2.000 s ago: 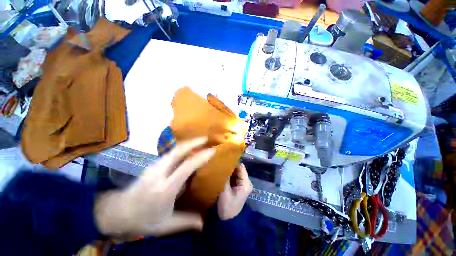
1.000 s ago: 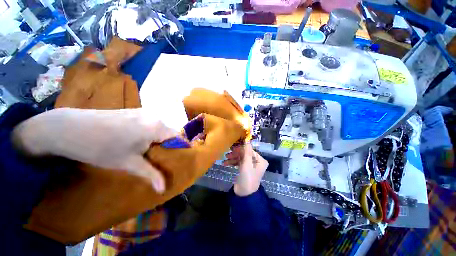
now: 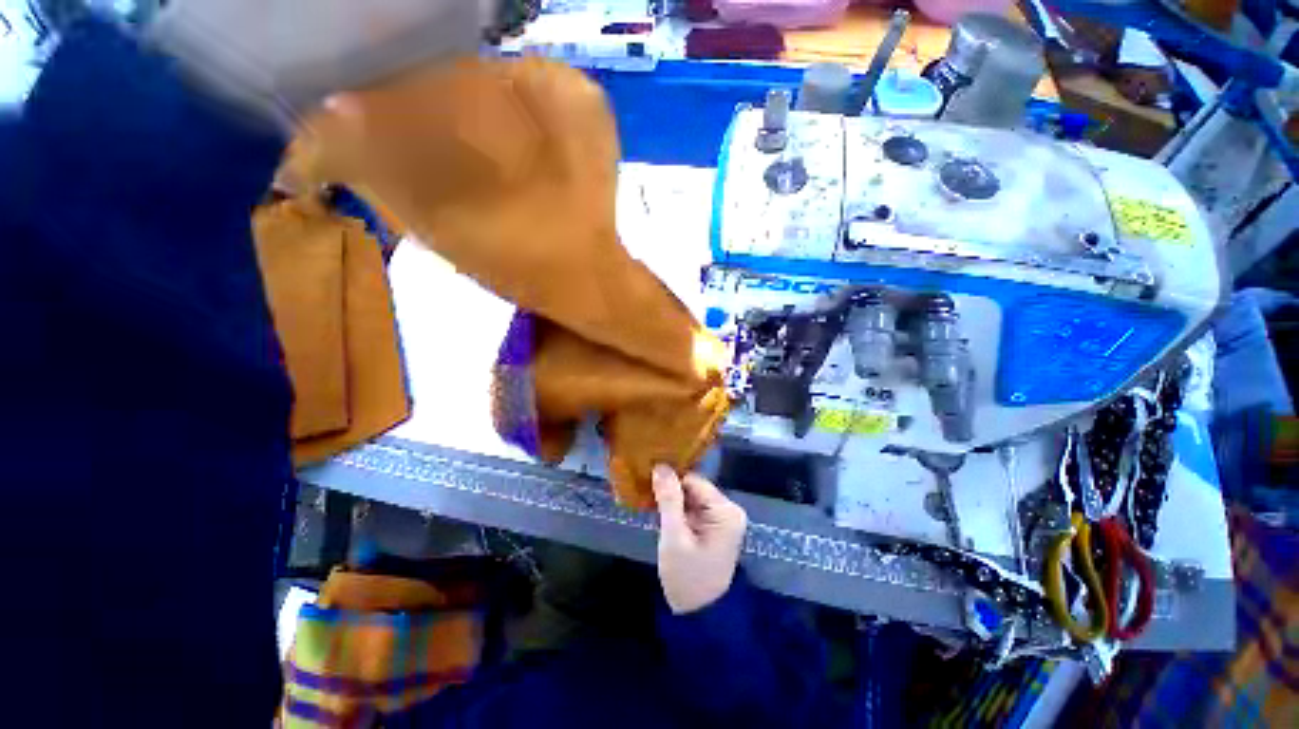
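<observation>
A rust-brown fabric panel (image 3: 492,185) is raised at its far left end and runs down to the lit needle area (image 3: 717,363) of the sewing machine (image 3: 983,285). A purple-edged plaid piece (image 3: 516,385) shows at its lower left edge. My left hand (image 3: 328,57) is blurred and partly cut off at the top edge, at the panel's raised end; its fingers are unclear. My right hand (image 3: 698,538) pinches the panel's lower corner between thumb and finger, just below the needle area.
A stack of brown cut panels (image 3: 321,328) lies left, partly behind my left sleeve (image 3: 143,385). Scissors (image 3: 1100,577) with yellow and red handles lie right beside a black-and-white patterned strip (image 3: 1147,456). A ruler tape (image 3: 470,489) runs along the near edge. Plaid cloth (image 3: 385,658) hangs below.
My left hand has moved up and away, raising the panel's left end off the near side. My right hand has moved slightly down and holds the lower corner.
</observation>
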